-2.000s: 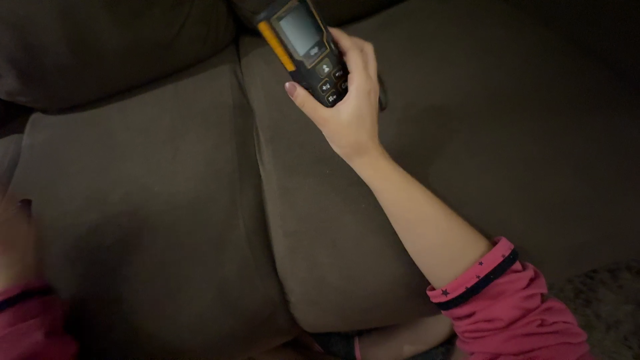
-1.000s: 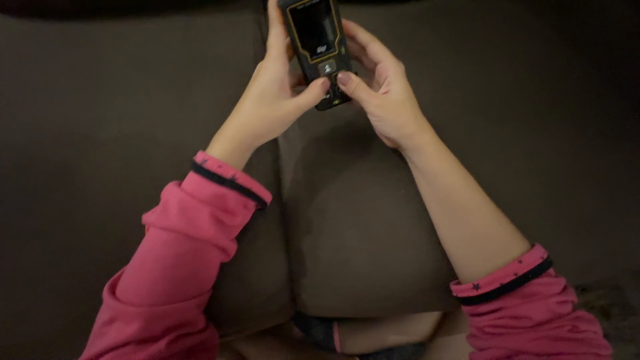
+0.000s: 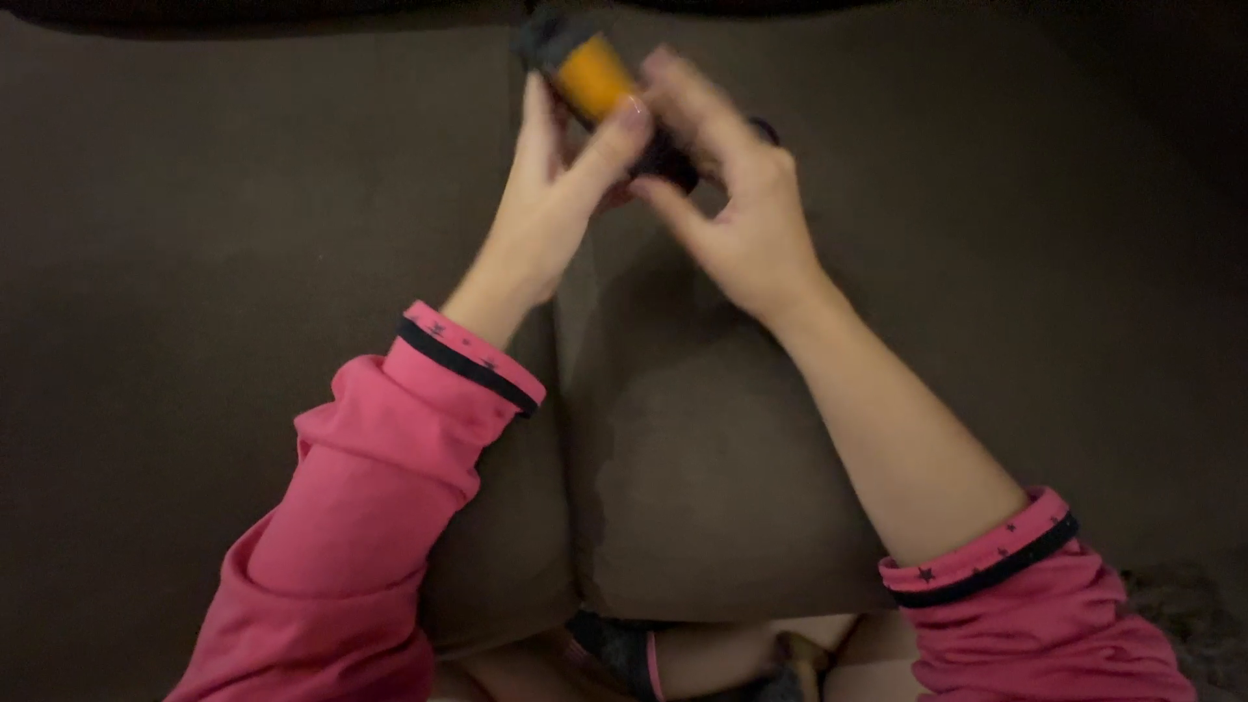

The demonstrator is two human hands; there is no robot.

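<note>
A black handheld meter with a screen and buttons in the earlier frames, likely a laser distance meter, now shows a blurred black and orange side at the top centre. My left hand grips it from the left, thumb across its orange part. Close against its lower right end is my right hand, fingers curved and parted; blur hides whether they touch it. The screen and keys are out of sight. A dark strap or loop shows behind my right hand's fingers.
Beneath the hands lie brown sofa seat cushions with a seam running between them. Dark back cushions edge the top of the view. My legs show at the bottom centre, and a shaggy dark rug at the lower right.
My left hand came in from the far left to the meter. Since one second ago the meter has been turned, from its screen face to its orange side, and my right hand's grip has loosened.
</note>
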